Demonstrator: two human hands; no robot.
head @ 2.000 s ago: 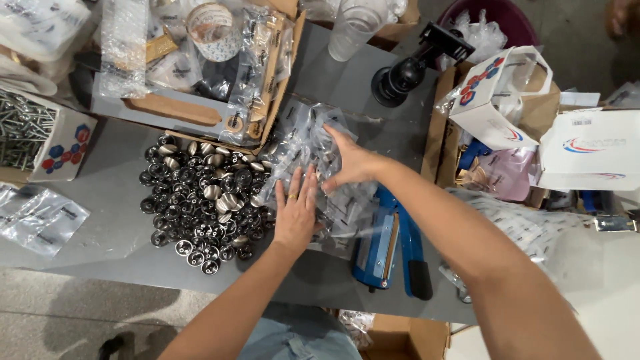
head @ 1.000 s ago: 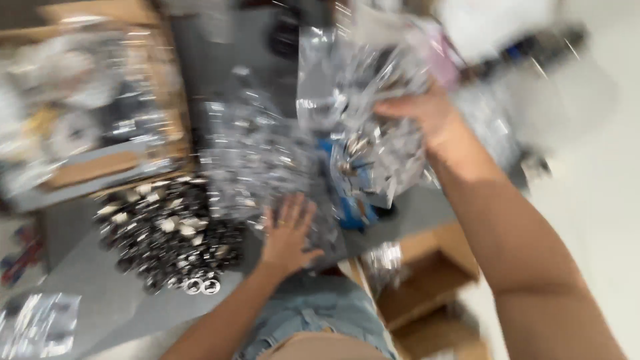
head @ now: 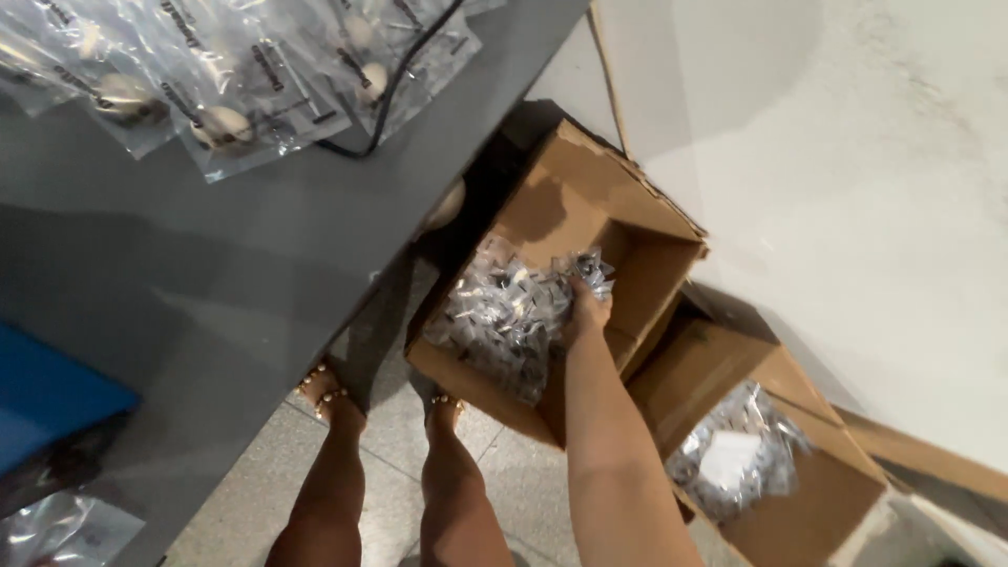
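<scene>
My right hand (head: pixel 589 311) reaches down into an open cardboard box (head: pixel 484 389) on the floor beside the table. Its fingers are closed on a bunch of small clear plastic packets (head: pixel 587 272), whose contents are too small to tell. A heap of similar packets (head: pixel 508 311) lies in the box just left of the hand. My left hand is out of view. On the grey table (head: pixel 236 260), at the upper left, larger clear bags (head: pixel 224 130) hold pale round knobs and screws. A black cable (head: pixel 386 102) crosses them.
A second cardboard box (head: pixel 709 354) with more packets (head: pixel 740 449) and a white paper (head: pixel 730 457) stands at the lower right. A blue object (head: pixel 55 394) is on the table at the left edge. My legs and feet are between table and box; a white surface (head: pixel 850 157) spans the upper right.
The view has swung far down and right to the boxes. My right hand, earlier lifting packets above the table, is now down in a box. My left hand has left the view.
</scene>
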